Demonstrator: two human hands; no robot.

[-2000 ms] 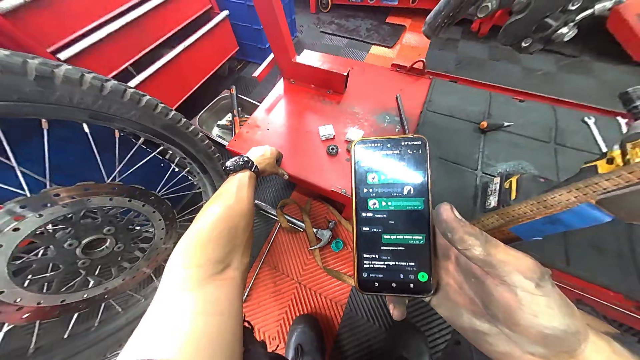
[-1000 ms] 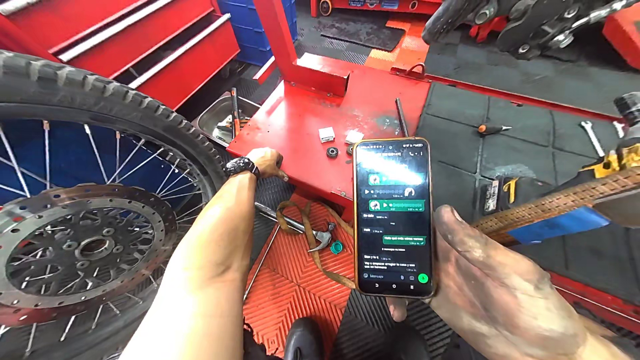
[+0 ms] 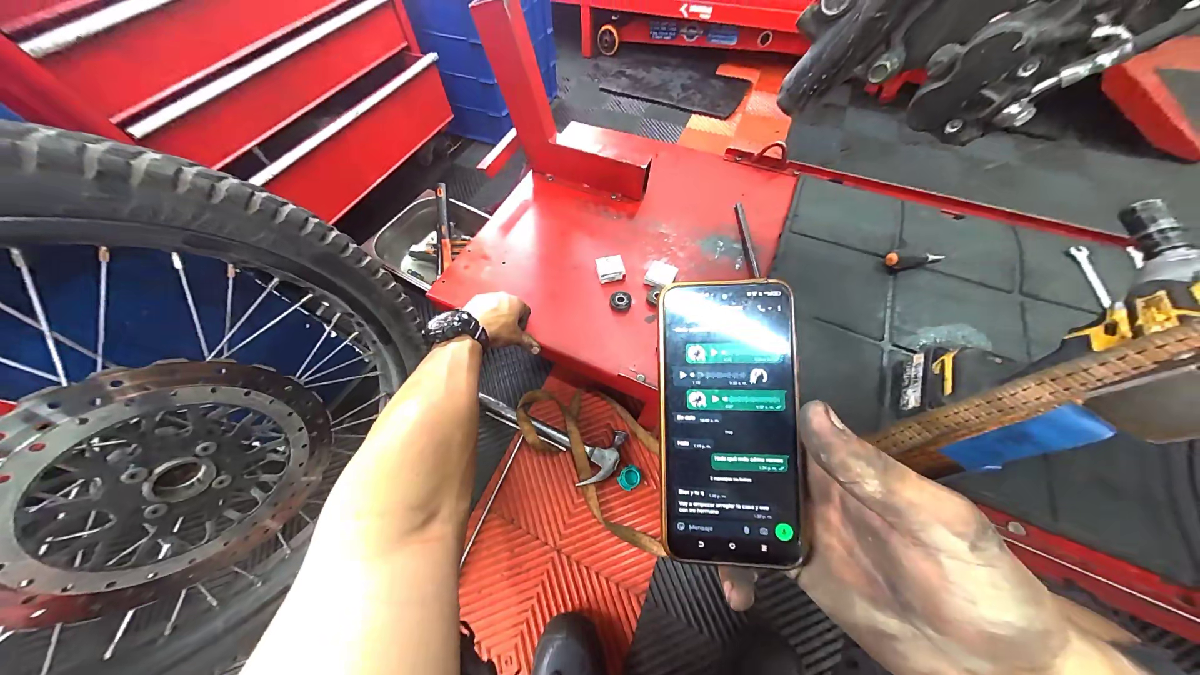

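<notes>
My right hand (image 3: 919, 553), with dark smudges on its skin, holds a smartphone (image 3: 731, 422) upright, its lit screen showing a chat. My left hand (image 3: 502, 322), with a black watch (image 3: 457, 326) on the wrist, is at the near left edge of the red metal platform (image 3: 562, 309); its fingers are partly hidden, so I cannot tell if it grips the edge. Two small white boxes (image 3: 610, 269) and small black round parts (image 3: 621, 301) sit on the platform behind the phone. A spoked wheel with a brake disc (image 3: 169, 478) stands left of my left arm.
A claw hammer (image 3: 602, 457), a tan strap (image 3: 600, 511) and a green cap (image 3: 629, 478) lie on the floor tiles below the platform. At right are a screwdriver (image 3: 911, 260), a wrench (image 3: 1089, 277) and a yellow-black power tool (image 3: 1148, 305). A red drawer cabinet (image 3: 309, 112) stands back left.
</notes>
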